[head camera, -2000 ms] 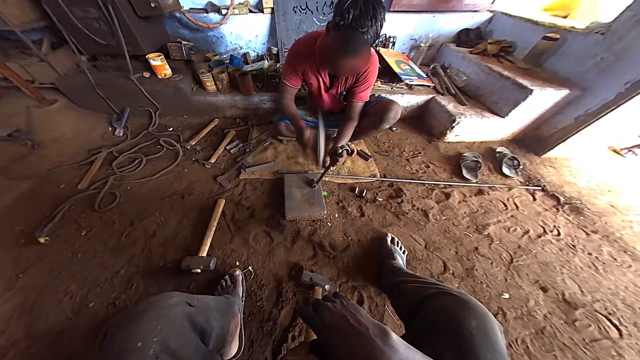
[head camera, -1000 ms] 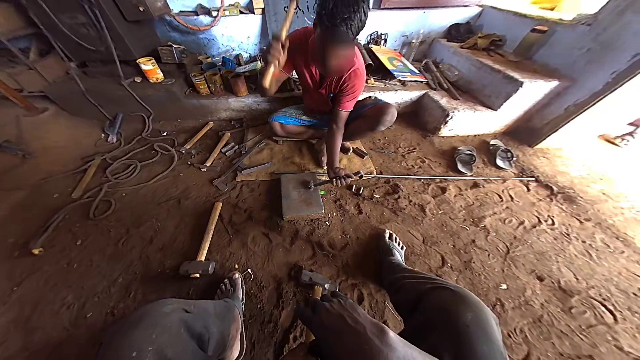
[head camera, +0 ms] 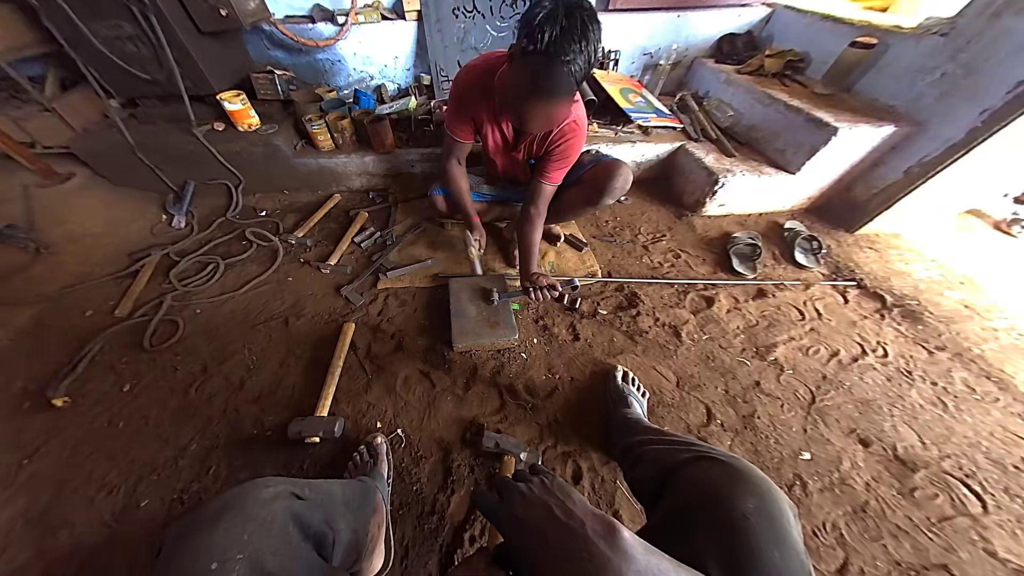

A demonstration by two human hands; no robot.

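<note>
My right hand (head camera: 552, 516) is closed on the wooden handle of a hammer (head camera: 508, 446), its steel head on or just above the dirt between my feet. My left hand cannot be made out. A sledgehammer (head camera: 316, 430) lies left of my left foot, its handle pointing away. Ahead, a steel block (head camera: 482, 324) sits on the ground. Across it, a co-worker in a red shirt (head camera: 512, 120) sits cross-legged, one hand on a hammer (head camera: 474, 254) that is down at the block's far edge, the other holding a dark metal tool (head camera: 532, 294) whose end is over the block.
A long thin metal rod (head camera: 720, 282) lies on the dirt to the right, near a pair of sandals (head camera: 744, 254). Several hammers (head camera: 346, 240) and metal bars lie left of the block. Coiled rope (head camera: 196, 268) is farther left. Tins (head camera: 238, 110) line the ledge behind, with concrete steps (head camera: 800, 128) at right.
The co-worker's hammer, raised high one second ago, is now down at the block. My right hand stays on its hammer in about the same place.
</note>
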